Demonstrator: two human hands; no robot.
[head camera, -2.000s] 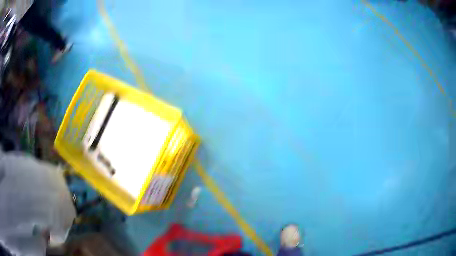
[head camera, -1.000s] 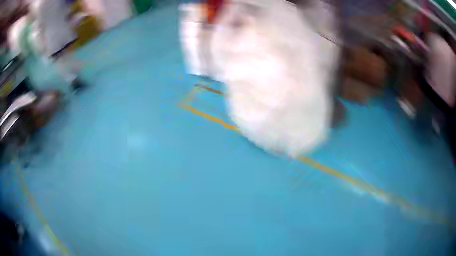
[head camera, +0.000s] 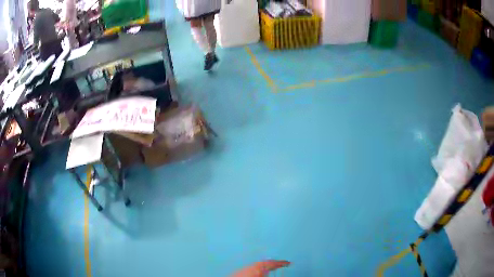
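Note:
A bare hand, seemingly my left hand (head camera: 262, 268), shows at the bottom edge. It is cut off, with its fingers pointing right over the blue floor (head camera: 281, 184); nothing is seen in the part that shows. My right hand is not in view. Ahead on the left, a small stand with a pale top (head camera: 85, 150) and thin dark legs stands on the floor. A white sheet with red print (head camera: 116, 116) lies by its top. An open cardboard box (head camera: 173, 149) with pale plastic-like stuff stands beside it.
A dark workbench (head camera: 116, 51) with pale units runs along the left. A person (head camera: 203, 27) is at the top. A filled yellow crate (head camera: 291, 31) stands between white blocks. White bags (head camera: 457, 143) and a black-yellow striped bar (head camera: 466, 189) are at the right.
The view has swung from the large white bundle to the bench, stand and box. The picture is sharper, and a hand now shows at the bottom edge.

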